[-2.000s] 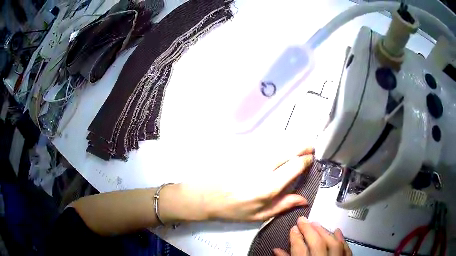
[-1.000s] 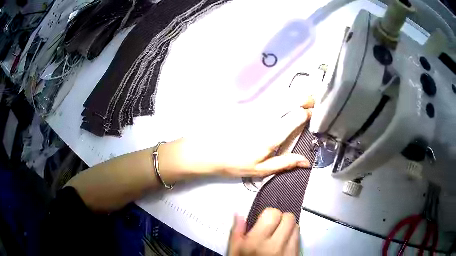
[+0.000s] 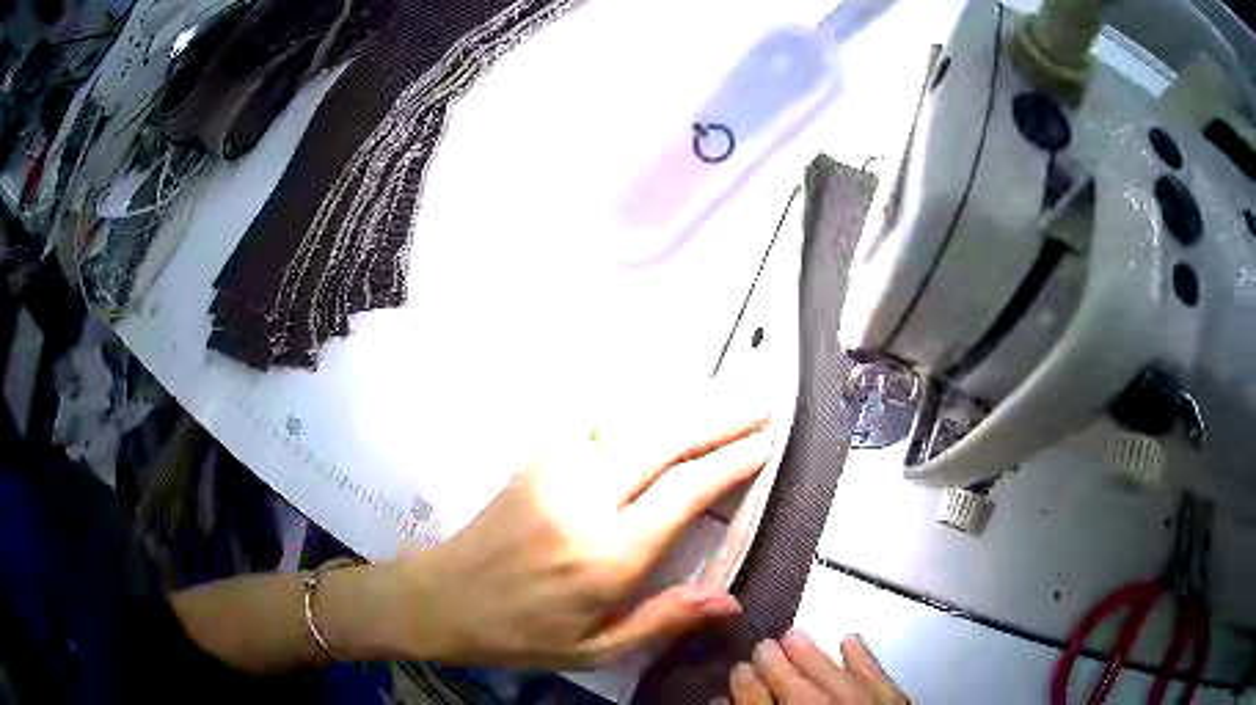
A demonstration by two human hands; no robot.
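Note:
A dark brown ribbed fabric piece (image 3: 806, 475) lies along the left side of the presser foot (image 3: 882, 390), its far end beyond the needle area and its near end under my hands. A pale edge runs down its left side. My left hand (image 3: 592, 551), with a bracelet at the wrist, holds the piece's left edge between fingers and thumb. My right hand (image 3: 813, 672) is cut off by the bottom edge; its fingertips rest on the piece's near part. The white sewing machine head (image 3: 964, 248) stands at the right.
A fanned stack of brown pieces (image 3: 331, 207) lies upper left, with a brown heap (image 3: 241, 83) and tangled scraps (image 3: 103, 179) beyond. The lamp paddle (image 3: 730, 138) hangs above the table (image 3: 579, 331). Red-handled scissors (image 3: 1136, 627) lie lower right.
My left hand has moved back from beside the machine head toward me, uncovering the fabric's far end. My right hand first moved left, then back right along the piece. The view has shifted.

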